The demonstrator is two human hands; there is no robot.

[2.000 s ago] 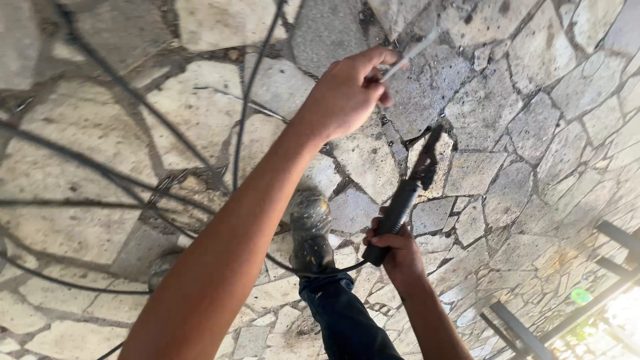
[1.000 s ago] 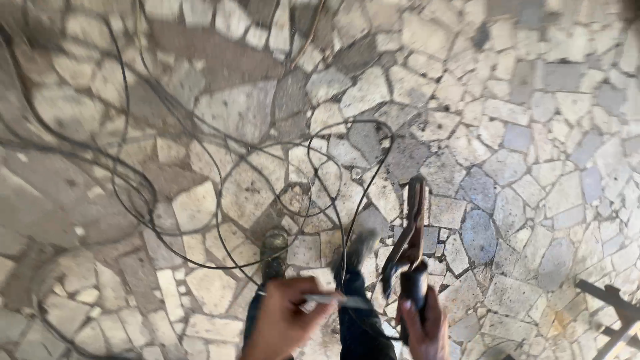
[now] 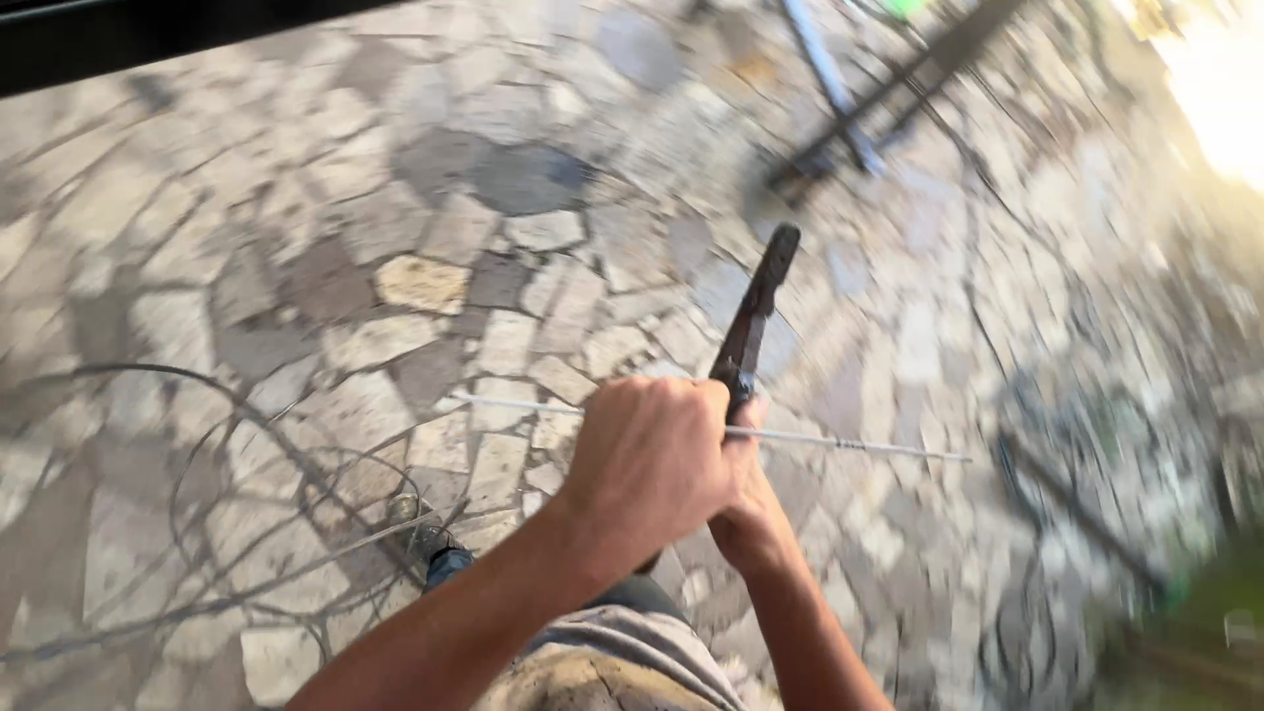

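Note:
My left hand (image 3: 652,464) is closed around a thin pale welding electrode (image 3: 849,444), whose two ends stick out on either side of the fist. Just behind and to the right, my right hand (image 3: 750,504) is wrapped around the handle of a welding electrode holder, its grip mostly hidden by both hands. The dark, worn jaws of the electrode holder (image 3: 755,306) point up and slightly right. The two hands touch or overlap. Whether the electrode meets the holder cannot be told.
Black cables (image 3: 296,454) loop over the stone paving (image 3: 415,346) at the left, near a boot (image 3: 425,533). Blurred metal bars (image 3: 889,99) stand at the upper right. A dark beam (image 3: 178,35) crosses the upper left corner. More cable lies at the lower right.
The view has swung strongly toward the metal bars. My left hand, apart from the right in the earlier frames, is now against it with the electrode. The holder stays in my right hand.

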